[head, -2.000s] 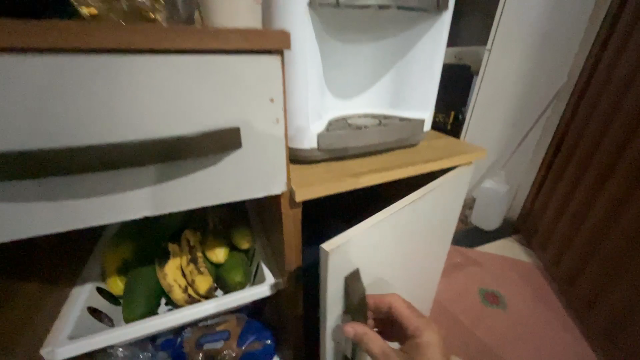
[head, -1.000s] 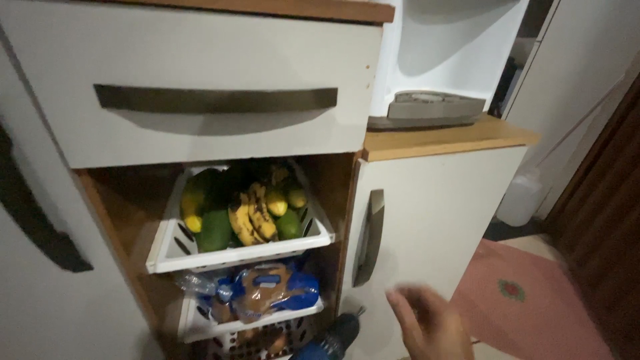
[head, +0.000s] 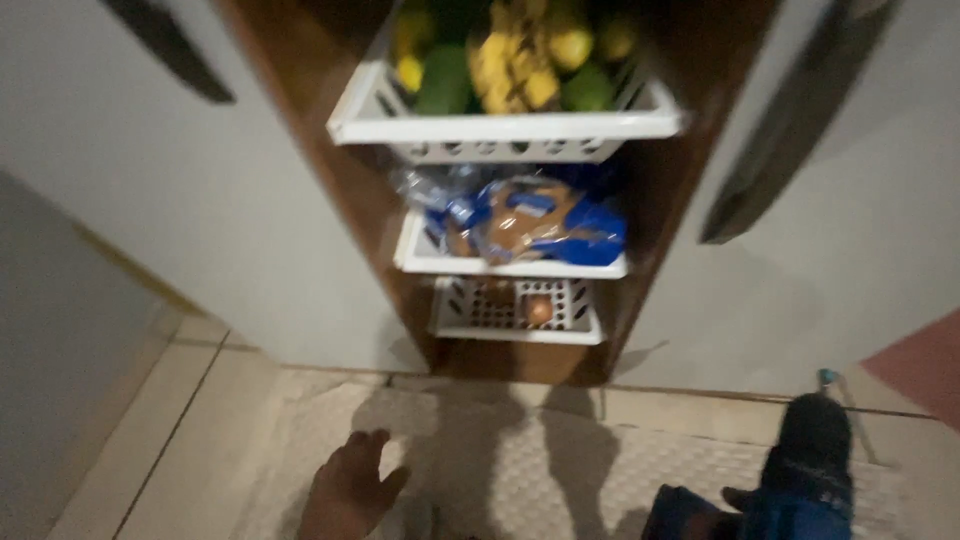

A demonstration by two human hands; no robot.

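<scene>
At the bottom left, my left hand point(head: 352, 487) is held above a pale textured mat point(head: 652, 465) with its fingers apart and nothing in it. My right hand point(head: 705, 521), mostly hidden at the lower right, grips a blue and black power drill point(head: 810, 472). The drill points away, towards the base of the white cabinet door point(head: 757, 315), and a small teal-tipped bit point(head: 827, 377) shows at its front. Dark bar handles are on the right door and on the left panel point(head: 225, 225). Blur hides the fingers' exact grip.
Between the panels, a brown compartment holds white plastic baskets: the upper point(head: 510, 127) with bananas point(head: 517, 67) and green fruit, the middle point(head: 450, 262) with blue plastic packaging point(head: 592, 232), the lowest point(head: 465, 330) with a roundish brown item point(head: 538, 309). Pale floor tiles point(head: 187, 420) surround the mat.
The cabinet door, ajar in the oldest frame with my right hand at its handle, has closed. The drill, left of my right hand one second ago, is now at the right. The view has tilted down.
</scene>
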